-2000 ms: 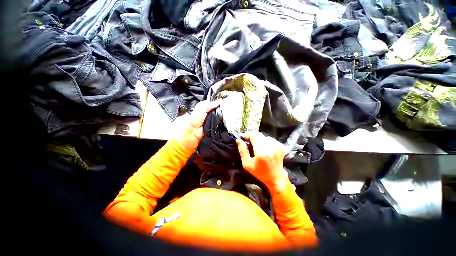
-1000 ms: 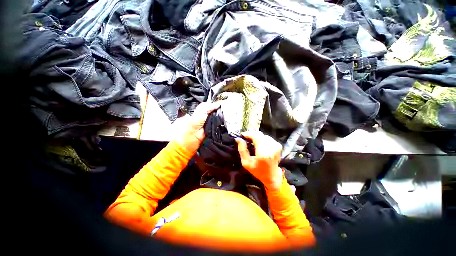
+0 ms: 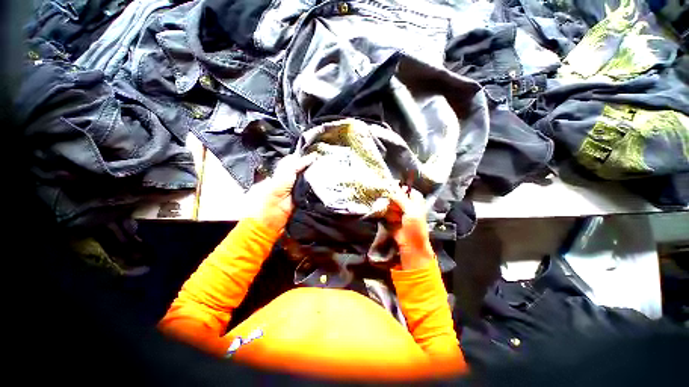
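Note:
A dark grey denim jacket (image 3: 332, 230) lies over the table's front edge, partly in my lap. A pale, cream and yellowish embroidery patch (image 3: 344, 174) shows on its opened cloth between my hands. My left hand (image 3: 278, 193) grips the cloth at the patch's left side. My right hand (image 3: 408, 215) holds the cloth at the patch's lower right, fingertips bunched on it. The right fingertips are blurred, and whether they also hold a small tool cannot be told.
A garment pile (image 3: 113, 128) of grey and black jackets spreads across the white table (image 3: 529, 202). Yellow-green embroidery (image 3: 631, 143) shows on jackets at the right. More dark garments (image 3: 559, 302) lie below the table edge at the lower right.
The pale patch is turned and spread wider between my hands. My right hand has moved slightly right and changed its grip. The whole view has shifted a little, so the pile sits further left.

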